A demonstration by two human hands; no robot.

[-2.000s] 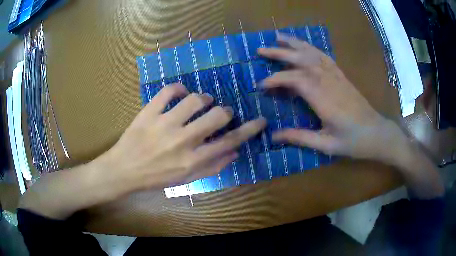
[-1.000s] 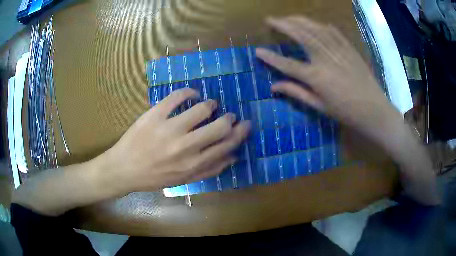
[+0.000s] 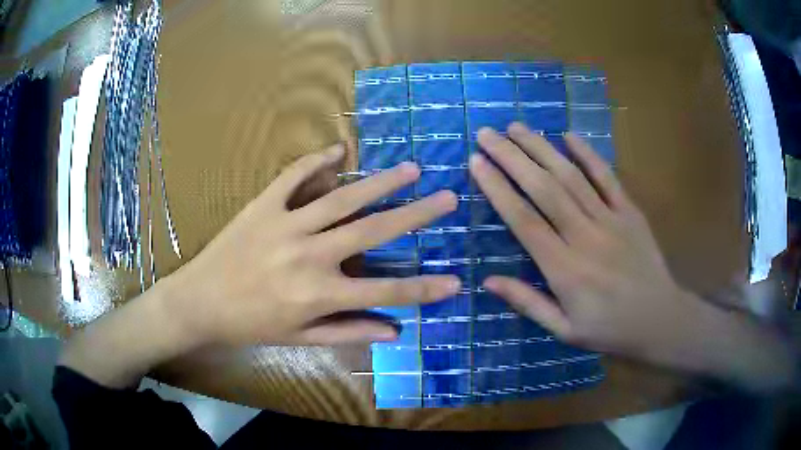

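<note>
A blue solar cell string array (image 3: 446, 347) lies flat on the brown bench, its silver lines running across and its cell seams running away from me. Fine wire ends stick out at its left and right edges. My left hand (image 3: 307, 255) lies over the array's left side with fingers spread, fingertips on or just over the cells. My right hand (image 3: 584, 242) lies flat over the right side, fingers pointing up and left, thumb apart. Neither hand grips anything. The cells under both hands are hidden.
A loose bundle of cut ribbon (image 3: 127, 167) and white strips (image 3: 83, 176) lie at the left, with a dark blue cell strip pile (image 3: 25, 167) at the far left edge. More white strips (image 3: 760, 158) lie at the right on the brown tabletop (image 3: 237, 97).
The array has turned about a quarter turn, its lines now running sideways. My left hand has spread its fingers, and my right hand has come down onto the array.
</note>
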